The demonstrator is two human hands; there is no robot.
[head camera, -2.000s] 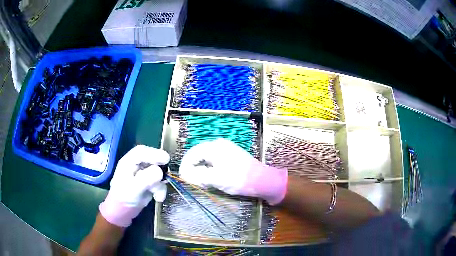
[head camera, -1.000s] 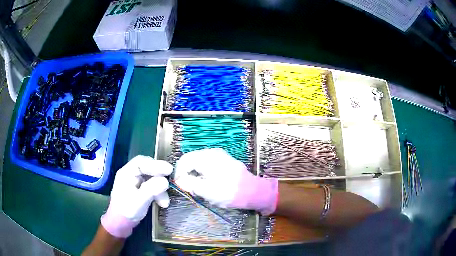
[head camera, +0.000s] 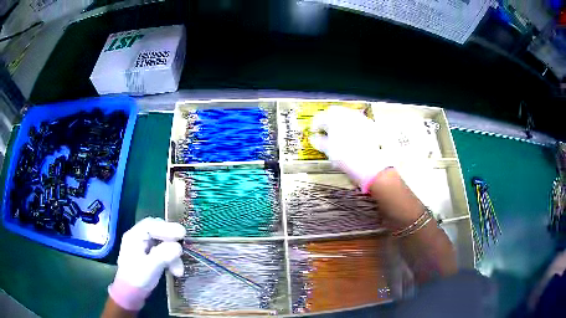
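Observation:
My left hand (head camera: 144, 258), in a white glove with a pink cuff, is at the tray's near left corner. Its fingertips are closed on a small bundle of mixed-colour wires (head camera: 223, 269) that slants over the white wires (head camera: 233, 289). The housing at the bundle's end is hidden by my fingers. My right hand (head camera: 354, 141), also gloved, is over the yellow wires (head camera: 304, 149) in the back-middle compartment. Its fingertips touch or hover at the wires; whether they hold one I cannot tell. The cream compartment tray (head camera: 283, 186) also holds blue, green, brown and orange wires.
A blue bin (head camera: 121, 186) of black housings is at left. A white JST carton (head camera: 139, 62) stands behind it. Wire assemblies (head camera: 486, 211) lie right of the tray, with more at the far right edge. A printed sheet (head camera: 422, 15) is at the back right.
My right hand has left the left hand's fingertips and moved back and right to the yellow wires. My left hand still holds the wire bundle. The view has shifted, showing more of the orange wires.

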